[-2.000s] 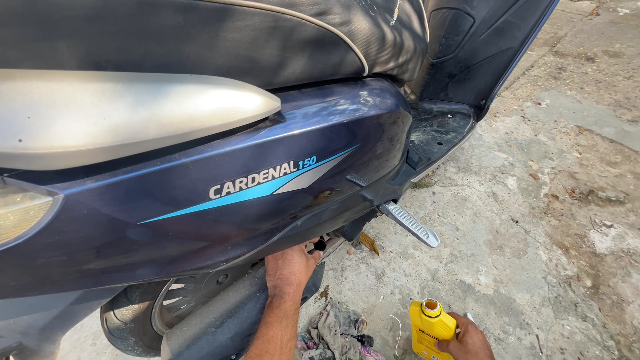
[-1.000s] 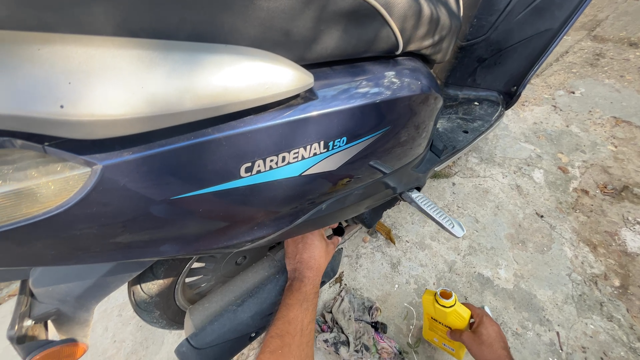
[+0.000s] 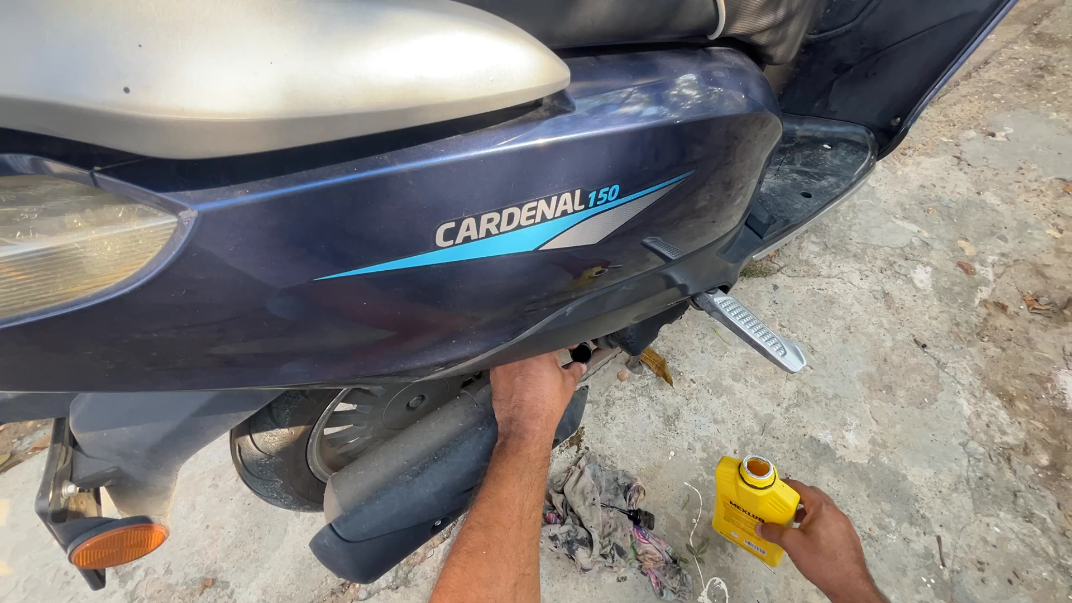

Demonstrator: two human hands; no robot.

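Observation:
My left hand [image 3: 532,394] reaches under the dark blue side panel [image 3: 469,301] of a motor scooter, just above the exhaust muffler [image 3: 410,469]. Its fingertips are at a small black round part [image 3: 581,353]; whether they grip it, I cannot tell, as the panel hides part of the hand. In my right hand [image 3: 812,536] is a yellow plastic oil bottle [image 3: 754,502], upright, uncapped, its open mouth facing up. A crumpled, stained rag [image 3: 590,519] lies on the ground between my forearms, with a black cap or dipstick [image 3: 641,517] on it.
A silver folding footpeg [image 3: 754,331] juts out right of my left hand. The rear wheel [image 3: 280,452] is left of the muffler, and an orange reflector [image 3: 119,544] hangs at lower left. White string [image 3: 697,536] and a dry leaf [image 3: 657,366] lie on rough concrete.
My left hand stays under the side panel and my right hand still holds the bottle. The view has shifted, with more of the scooter's rear in sight.

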